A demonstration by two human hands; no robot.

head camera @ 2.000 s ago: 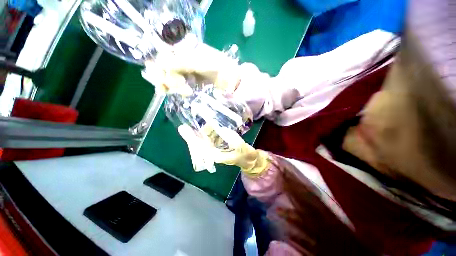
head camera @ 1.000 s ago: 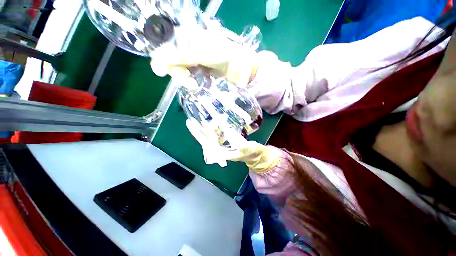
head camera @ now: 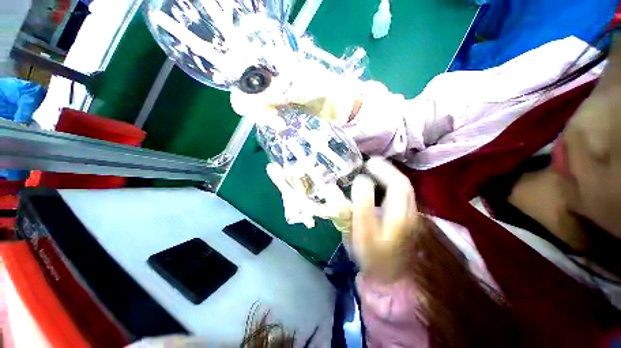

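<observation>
A large clear plastic figure (head camera: 194, 44) with shiny silver-white strips is held at the top left. A dark round part (head camera: 254, 79) shows on it. A smaller clear shell (head camera: 314, 153) sits below it. Pale-gloved hands hold both; they join the pink sleeves of another worker who faces the work. A blurred, seemingly bare hand (head camera: 386, 214) is at the smaller shell's right end; whose it is cannot be told for sure. Neither of my own hands can be made out.
A green bench (head camera: 415, 51) lies behind, with a small whitish bottle-like item (head camera: 381, 19) on it. Two black pads (head camera: 193, 267) lie on a white surface (head camera: 122, 221). A metal rail (head camera: 102, 156), red bins (head camera: 99, 126) and blue cloth (head camera: 551, 34) surround it. Hair shows at the bottom edge.
The blurred hand has come in at the smaller shell. Hair and a pale shape have appeared at the bottom edge. The scene has shifted right. The gloved hands keep hold of the clear parts.
</observation>
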